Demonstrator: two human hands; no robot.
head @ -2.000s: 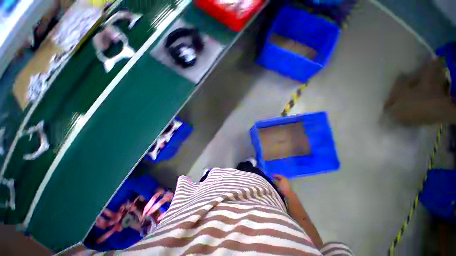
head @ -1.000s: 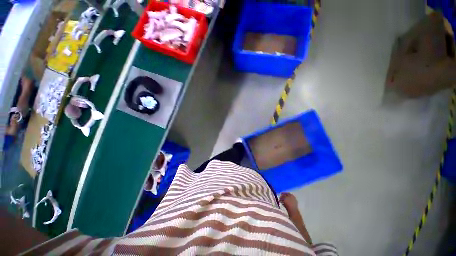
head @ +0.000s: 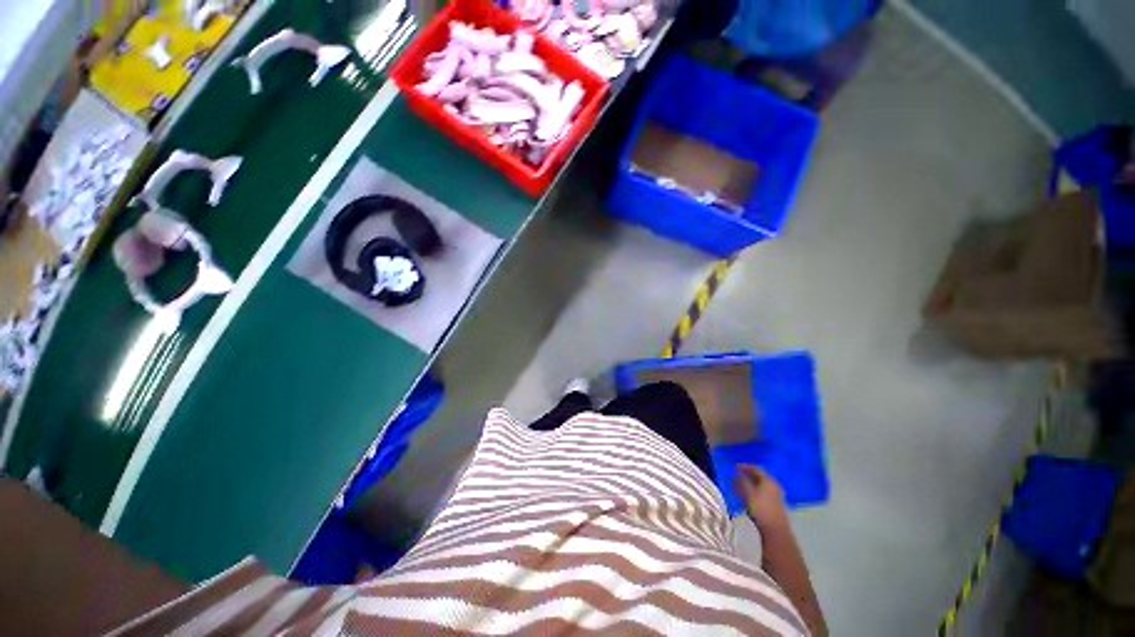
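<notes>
Black over-ear headphones (head: pixel 380 249) lie on a grey mat (head: pixel 429 305) at the edge of the green bench (head: pixel 255 429). One cup has a white, shiny piece on its face. My right hand (head: pixel 756 489) hangs low beside my body, over the near blue crate (head: pixel 797 429); it is small and blurred, nothing shows in it, and its finger shape is unclear. My left arm is a dark blur at the bottom left; the hand is cut off by the picture's edge. Neither hand touches the headphones.
A red tray (head: pixel 544 171) of pink parts stands behind the mat. White-and-pink headband parts (head: pixel 181 268) lie further across the bench. Another blue crate (head: pixel 790 174) with card inside and a brown carton (head: pixel 1021 280) stand on the floor. Yellow-black tape (head: pixel 701 309) runs between the crates.
Since one second ago, the view has turned, and the red tray, headphones and near crate sit further right or lower. My right hand now overlaps the near crate; a second ago it was just below it.
</notes>
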